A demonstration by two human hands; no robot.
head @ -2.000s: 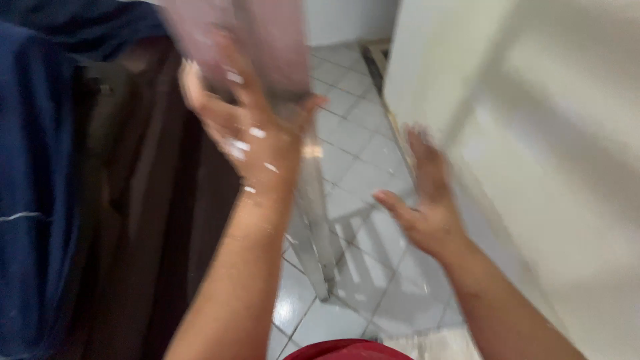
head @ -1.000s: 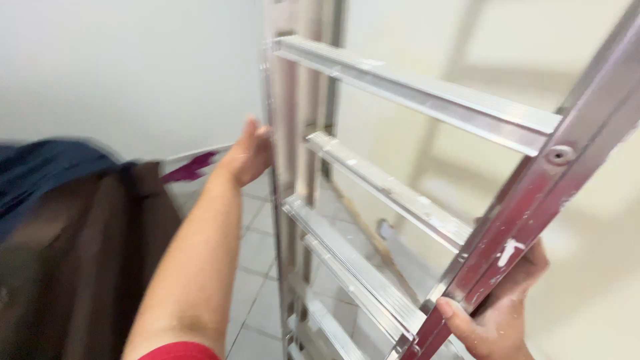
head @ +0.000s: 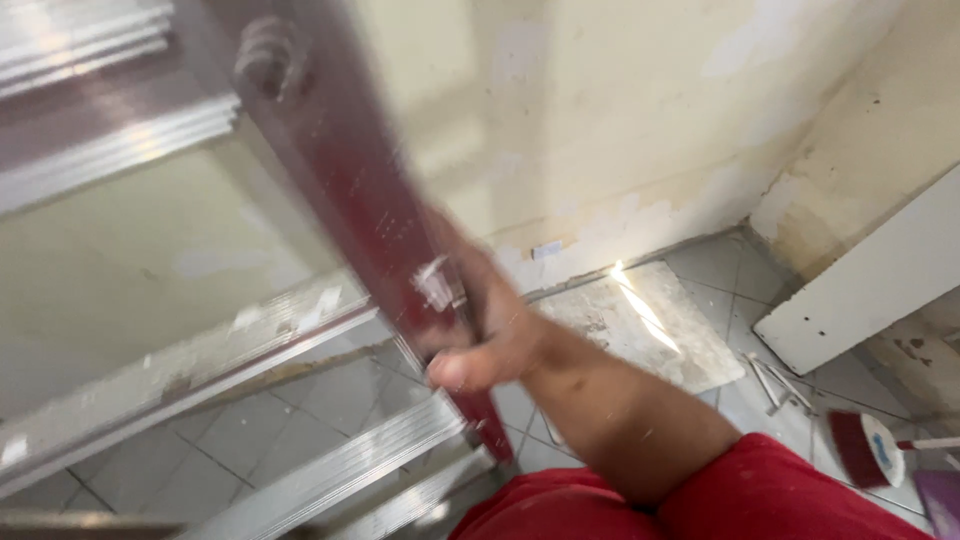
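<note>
An aluminium ladder (head: 247, 352) fills the left half of the head view, tilted, its ridged metal steps running off to the left. Its side rail (head: 360, 187) faces me, reddish and flecked with white paint. My right hand (head: 484, 315) grips this rail low down, with the thumb on the near face and the fingers behind. Motion blurs the rail and the hand. My left hand is out of the frame.
Behind the ladder stands a patchy cream wall (head: 615, 112). A stained flat board (head: 637, 330) lies on the grey tiles beside it. To the right are a white panel (head: 870, 277), thin white metal pieces (head: 780, 386) and a red-bristled brush (head: 862, 450).
Two seconds ago both hands were apart from the rails; one second ago the right hand was on the rail, as now. The left hand has left view. The view has swung right.
</note>
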